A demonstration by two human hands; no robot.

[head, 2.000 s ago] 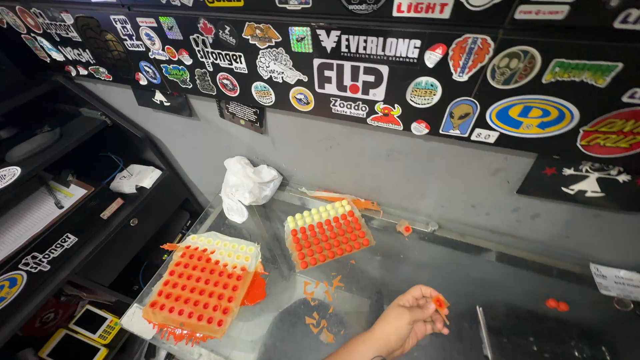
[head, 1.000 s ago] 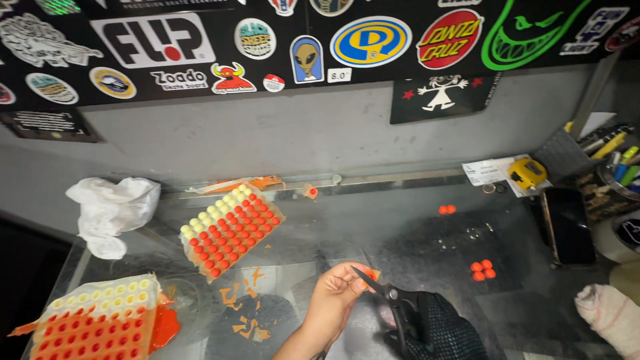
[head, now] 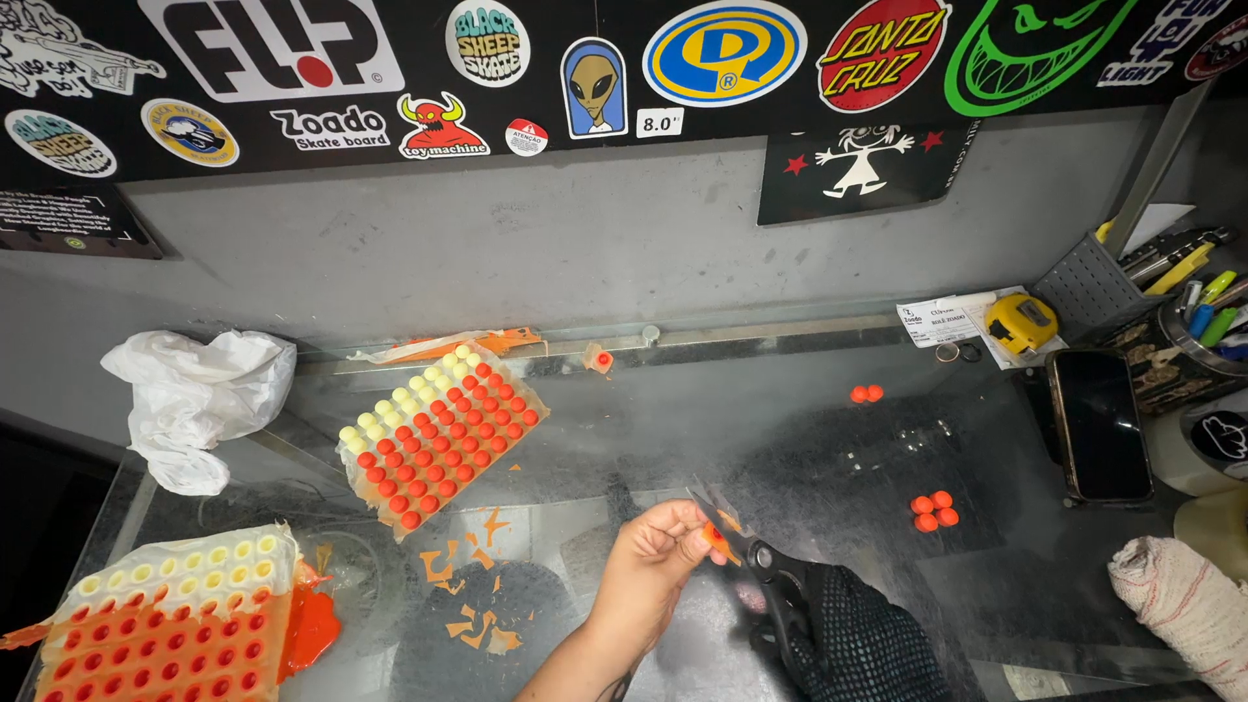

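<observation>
My left hand (head: 648, 570) is bare and pinches a small red-orange molded piece (head: 720, 542) with thin flash around it. My right hand (head: 863, 634), in a black textured glove, grips black-handled scissors (head: 765, 561), whose blades are at the piece's edge. Left of my hands lie several thin orange trimmings (head: 478, 629) on the glass tabletop. Behind them sits a sheet of red and pale yellow domes (head: 444, 434). At the lower left is a mold sheet with round cavities (head: 166, 624). To the right are a pair of red balls (head: 866, 393) and a cluster of several more (head: 933, 510).
A crumpled white plastic bag (head: 200, 390) lies at the back left, a red spill (head: 312, 624) beside the mold sheet. On the right are a yellow tape measure (head: 1020, 324), a phone (head: 1099, 424), a pen holder (head: 1209, 336) and a rolled cloth (head: 1185, 609).
The gloved right hand with the scissors, not seen two seconds ago, is now at the piece in my left hand. The view has swung to the right.
</observation>
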